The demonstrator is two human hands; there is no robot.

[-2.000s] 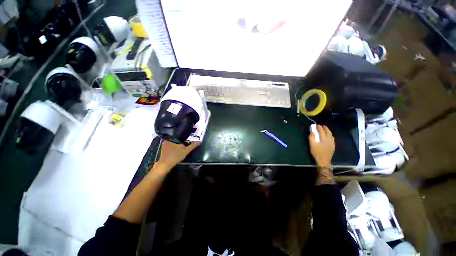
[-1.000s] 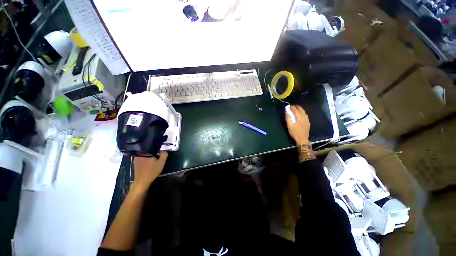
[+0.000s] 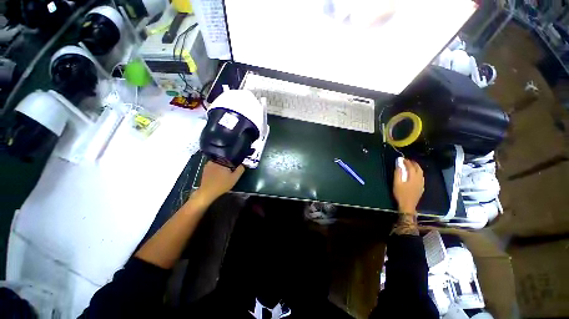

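Observation:
A dome camera [image 3: 232, 128] with a white cap and a black ball head stands at the left end of the dark green mat [image 3: 293, 180]. My left hand [image 3: 218, 179] is at its lower front, with the fingers partly hidden behind the black ball; it appears to hold the camera. My right hand [image 3: 409, 185] rests on a small white mouse [image 3: 402, 168] at the right side of the mat. A thin blue tool [image 3: 350, 171] lies on the mat between my hands.
A keyboard [image 3: 312, 101] lies under the bright monitor [image 3: 337, 37]. A yellow tape roll [image 3: 404, 129] leans against a large black box [image 3: 462, 112]. More dome cameras [image 3: 73, 71] stand at left by the white table [image 3: 118, 187]. An open carton [image 3: 496, 268] of white parts is at lower right.
The head view has swung left and right between frames. The camera, my left hand on it and my right hand on the mouse keep about the same places on the bench.

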